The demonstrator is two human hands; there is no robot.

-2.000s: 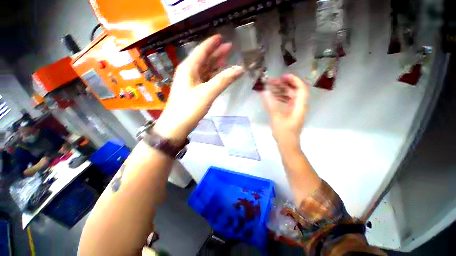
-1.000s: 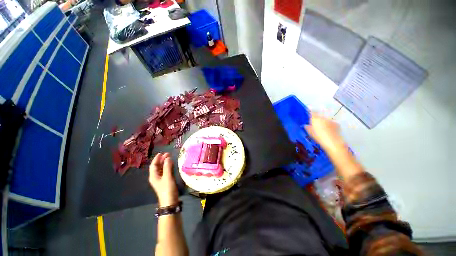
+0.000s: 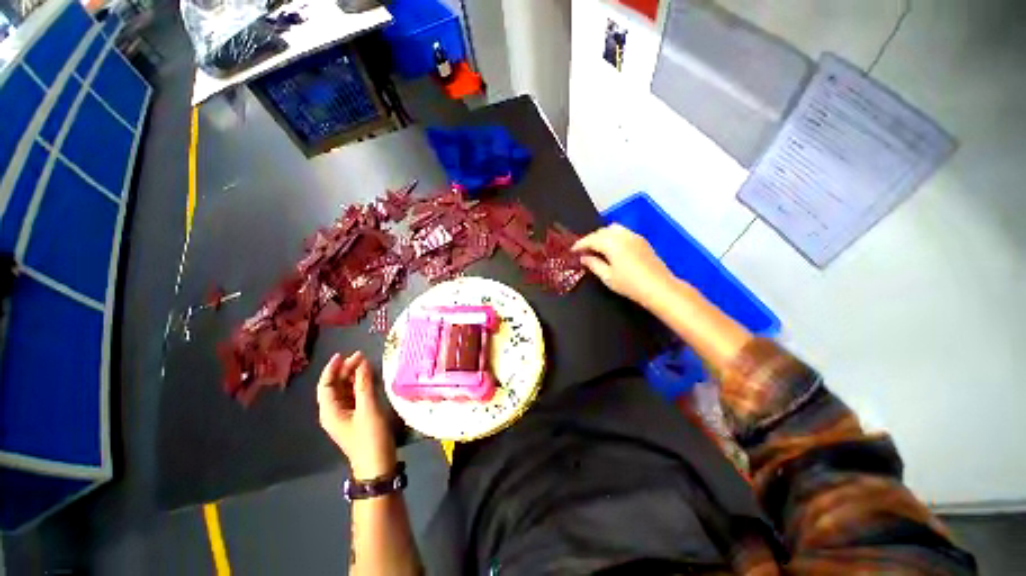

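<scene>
A loose pile of dark red leather pieces (image 3: pixel 358 261) curves across the black table. My right hand (image 3: pixel 619 261) is at the pile's right end, its fingertips at some dark red pieces (image 3: pixel 556 261); whether it grips one cannot be told. My left hand (image 3: pixel 347 396) is over the table, left of the round stand, fingers half curled, with nothing visible in it. The pink roller box (image 3: pixel 419 353) with its dark red-brown window (image 3: pixel 462 348) sits on the round cream, dark-specked stand (image 3: pixel 519 383) between my hands, near the table's front edge.
A blue cloth (image 3: pixel 477 154) lies behind the pile. Thin silvery tools (image 3: pixel 198 312) lie at the table's left. A blue bin (image 3: pixel 731 286) stands right of the table, partly under my right forearm. Printed sheets (image 3: pixel 844 158) hang on the white panel.
My hands came down from the hanging clips, and the view turned to the table. Since a second ago my right hand moved from over the blue bin to the pile's right end.
</scene>
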